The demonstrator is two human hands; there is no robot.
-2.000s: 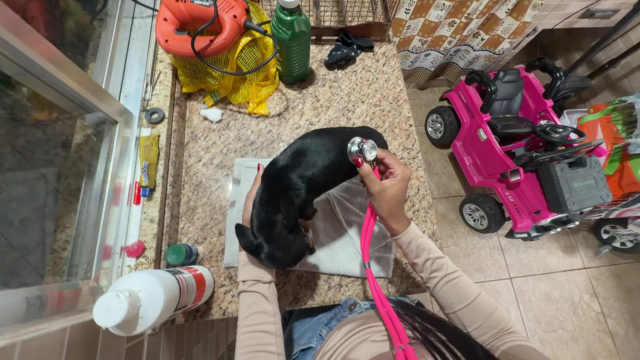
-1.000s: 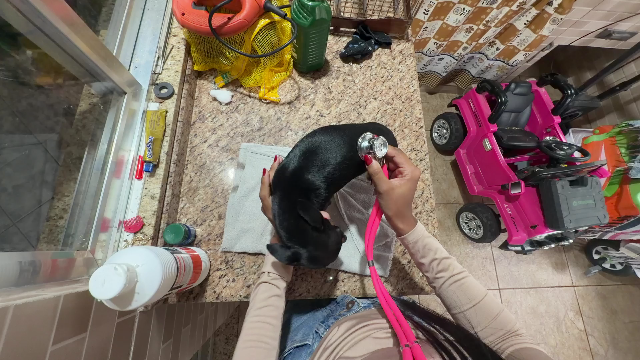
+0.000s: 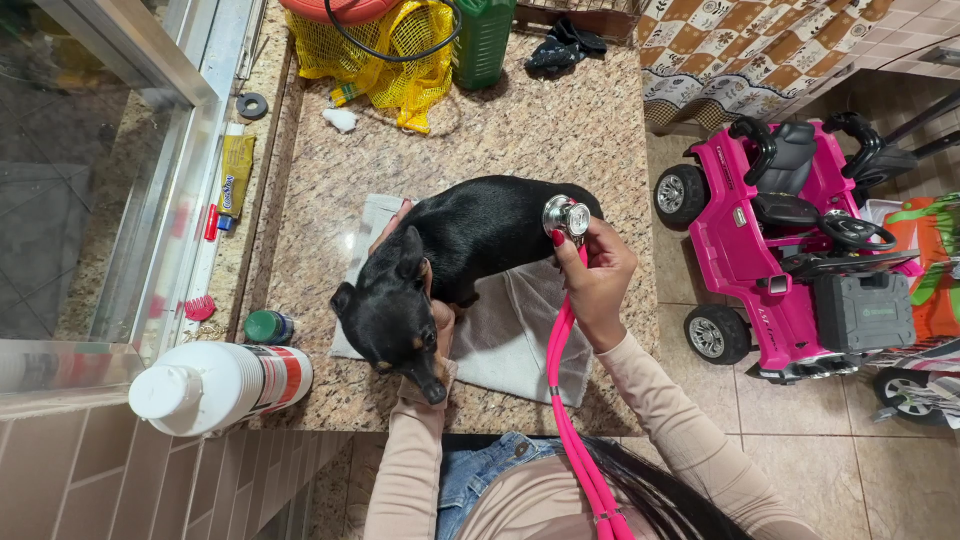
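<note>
A small black dog with tan marks on its muzzle stands on a light grey cloth spread over a granite counter. Its head hangs toward my left forearm. My left hand is around the dog's neck and chest, partly hidden behind its head, with some fingertips showing past its far side. In my right hand is the metal chest piece of a stethoscope, held by thumb and fingers against the dog's rear flank. Pink stethoscope tubing runs down from it toward my body.
Along the counter's left side are a white plastic bottle, a green-capped jar, a pink comb, a yellow tube and a tape roll. Yellow netting and a green bottle stand at the back; a pink toy car is right.
The dog's head, turned in toward its body a second ago, now points outward and down over my left wrist. The stethoscope's chest piece stays at the rear of its body.
</note>
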